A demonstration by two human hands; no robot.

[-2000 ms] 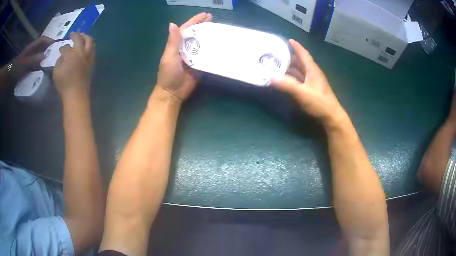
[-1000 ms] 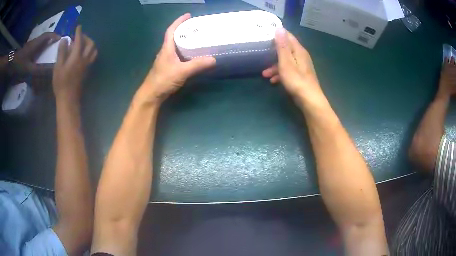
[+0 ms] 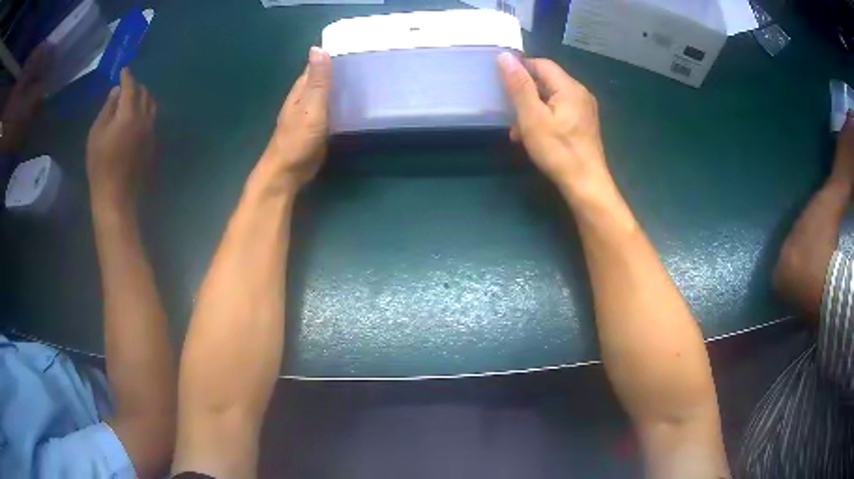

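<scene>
The appliance (image 3: 421, 86) has a white rounded-end band along its far, upper edge and a frosted bluish-grey tank below it, facing me. A small dark mark shows on the white band. My left hand (image 3: 301, 122) holds its left end, thumb on the front. My right hand (image 3: 554, 117) holds its right end, thumb on the tank's front corner. The fingers behind the appliance are partly hidden. I cannot tell whether it touches the tabletop.
The dark-green tabletop (image 3: 449, 281) has a pale curved front edge. Retail boxes (image 3: 637, 42) stand at the back right, near a clear plastic bag (image 3: 773, 37). At left are a person's hand (image 3: 122, 140), a blue-and-white box (image 3: 125, 42) and a small white item (image 3: 35, 184). Another person's forearm (image 3: 819, 229) is at right.
The appliance has tilted from showing its white oval face with round grilles to showing its frosted side. My hands have shifted their grip at its ends. The left neighbour's hands have moved apart.
</scene>
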